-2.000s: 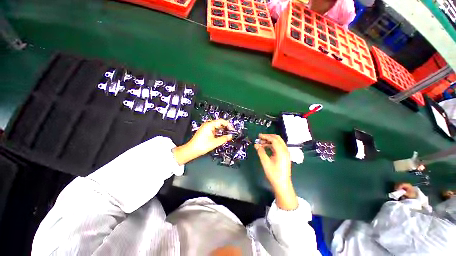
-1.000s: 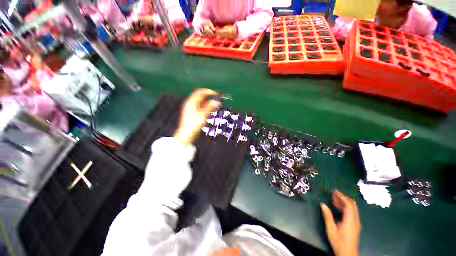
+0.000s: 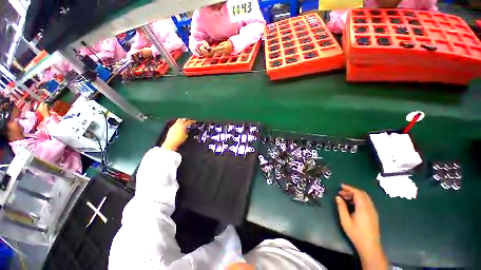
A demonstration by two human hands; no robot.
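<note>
My left hand point(image 3: 178, 135) is over the far left corner of the black tray point(image 3: 211, 184), its fingertips beside the left end of the silver-white parts point(image 3: 227, 140) laid in rows there. Whether it touches or holds a part is too blurred to tell. My right hand point(image 3: 360, 215) is over the green bench, right of the loose heap of small metal parts point(image 3: 298, 171). Its thumb and fingers are half curled and apart, with nothing visible between them. A line of small dark parts point(image 3: 327, 146) runs along the heap's far edge.
A black box with white paper point(image 3: 395, 152), a red-stemmed tool point(image 3: 413, 122), a white wipe point(image 3: 398, 186) and small round parts point(image 3: 447, 175) are at right. Orange trays point(image 3: 302, 46) stand across the bench. A spare black tray point(image 3: 79, 232) is at left. People in pink work opposite.
The view has swung left. My left hand has moved from the heap to the tray and come down at its far left. My right hand has moved away from the heap to the bench.
</note>
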